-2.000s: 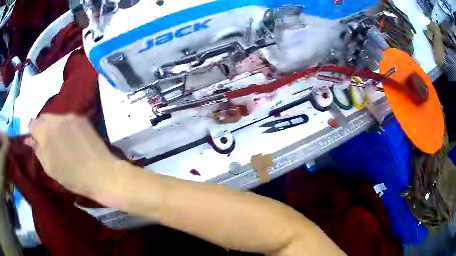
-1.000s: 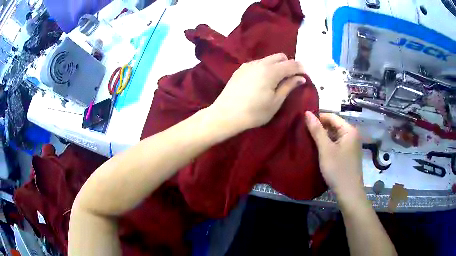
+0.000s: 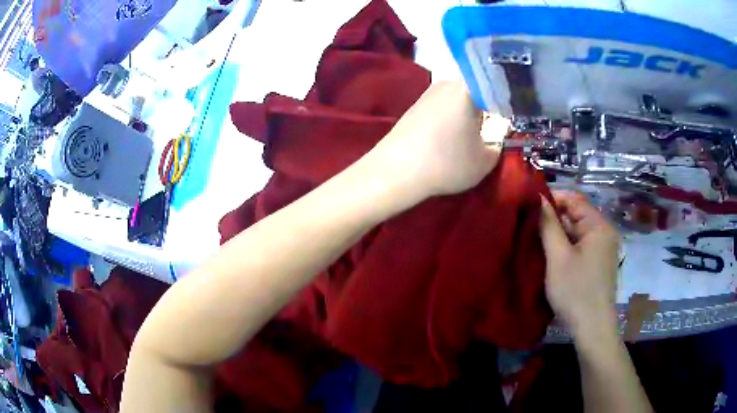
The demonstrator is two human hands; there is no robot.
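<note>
A dark red knit garment [image 3: 420,274] lies gathered on the white table and hangs over its front edge. Its right edge reaches the presser foot area [image 3: 525,145] of the sewing machine [image 3: 598,81]. My left hand [image 3: 448,141] lies on the garment just left of the needle area, its fingertips hidden by the hand and the machine head. My right hand [image 3: 582,250] pinches the garment's right edge between thumb and fingers, in front of the foot. A red binding strip [image 3: 687,196] runs in from the right along the metal guide.
Black thread snips [image 3: 695,258] lie right of my right hand. Scissors with red and yellow handles [image 3: 174,160] and a black rectangle [image 3: 149,219] lie on the table at left, near a grey-white vented machine part [image 3: 89,153]. Another red heap [image 3: 101,339] is at lower left.
The garment and both hands have moved to the machine, with the garment's edge now at the lit needle area. The view has shifted so that the machine head sits further left in the picture.
</note>
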